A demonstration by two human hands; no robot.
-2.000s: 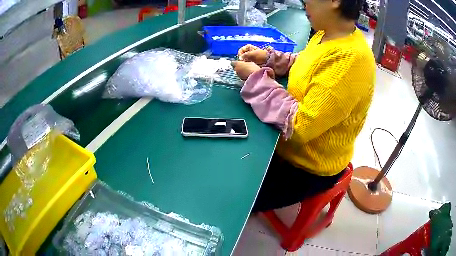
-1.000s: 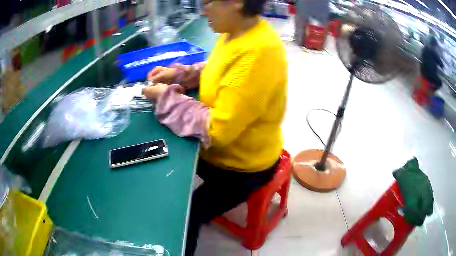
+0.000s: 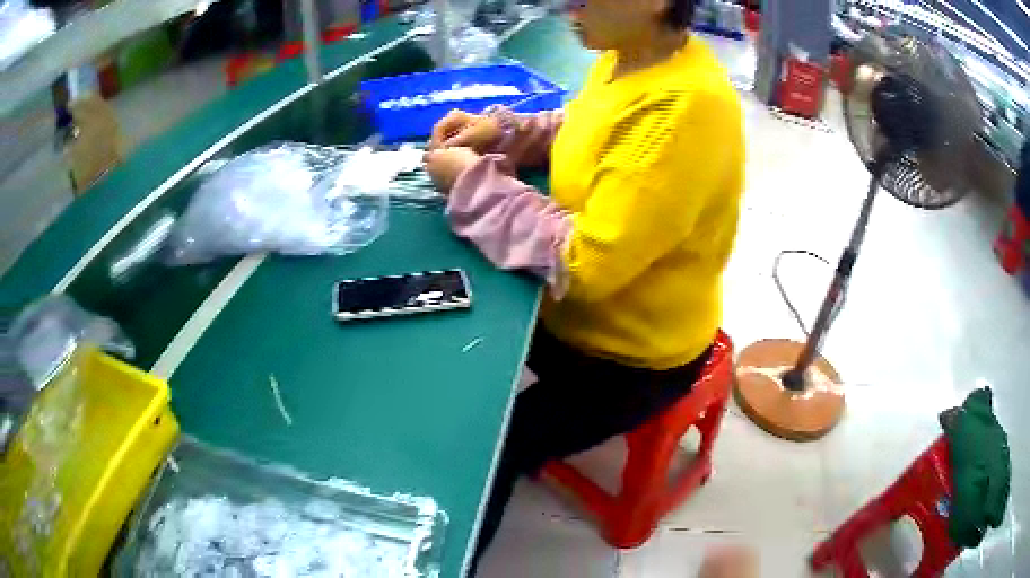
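The clear parts tray (image 3: 420, 522) lies at the bottom left, heaped with small clear plastic pieces (image 3: 243, 544), and is cut off by the lower edge. The yellow parts bin (image 3: 130, 423) stands beside it at the left edge, with clear film and a few whitish parts in it. A small blurred skin-toned shape at the bottom edge, right of centre, seems to be a fingertip of my right hand (image 3: 729, 562); what it holds cannot be seen. My left hand is out of the picture.
A black phone (image 3: 402, 295), thin scraps (image 3: 279, 400) and a bulging clear bag (image 3: 271, 203) lie on the green bench. A person in a yellow sweater works by a blue tray (image 3: 390, 117). A pedestal fan (image 3: 841, 271) and red stools (image 3: 635, 480) stand right.
The view swung right, then partly back left, so the clear tray shows more again than a second ago. A blurred skin-toned shape has appeared at the bottom edge.
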